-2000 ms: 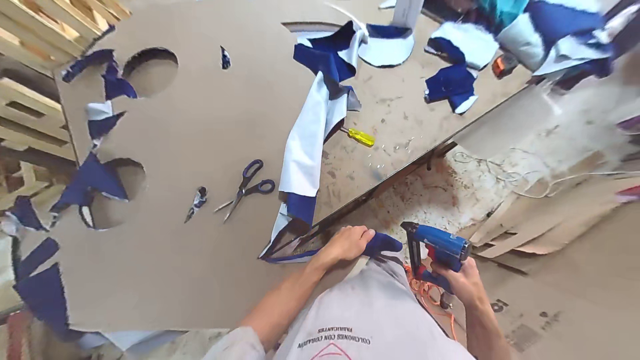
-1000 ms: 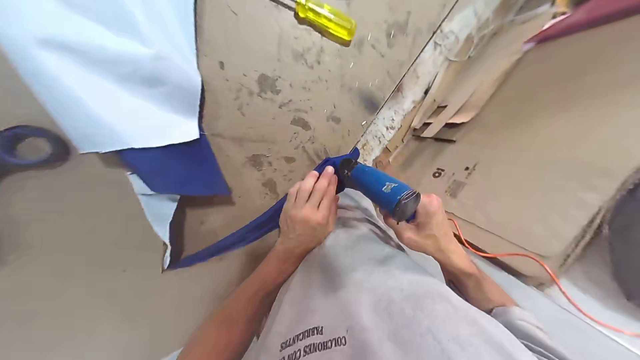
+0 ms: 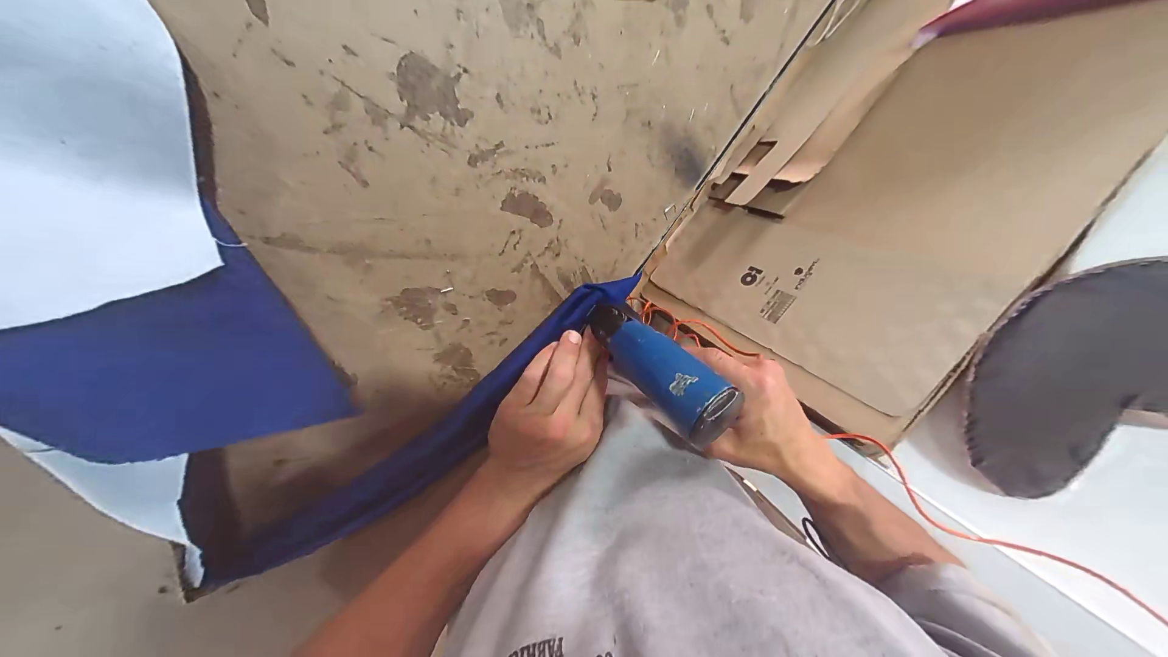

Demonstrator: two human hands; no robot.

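A blue pneumatic staple gun (image 3: 671, 376) is gripped in my right hand (image 3: 762, 406), its black nose against the folded blue fabric near the corner of the brown board. My left hand (image 3: 552, 411) pinches that blue fabric strip (image 3: 438, 443) just left of the nose, against the board's edge. The strip runs from the corner down to the lower left. At the left lies a larger piece of white fabric (image 3: 91, 173) with a blue piece (image 3: 173, 365) under it. My fingertips on the strip are partly hidden by the tool.
The stained brown board (image 3: 365, 219) bears a few loose staples. Cardboard sheets (image 3: 867, 237) lie beyond its right edge. An orange air hose (image 3: 967, 529) runs off to the lower right, near a dark grey padded piece (image 3: 1058, 392). A maroon item (image 3: 1013, 16) shows at the top right.
The staple gun, held apart from the fabric two seconds ago, has come to the strip at the board's corner. My left hand remains on the strip. The view has moved much closer.
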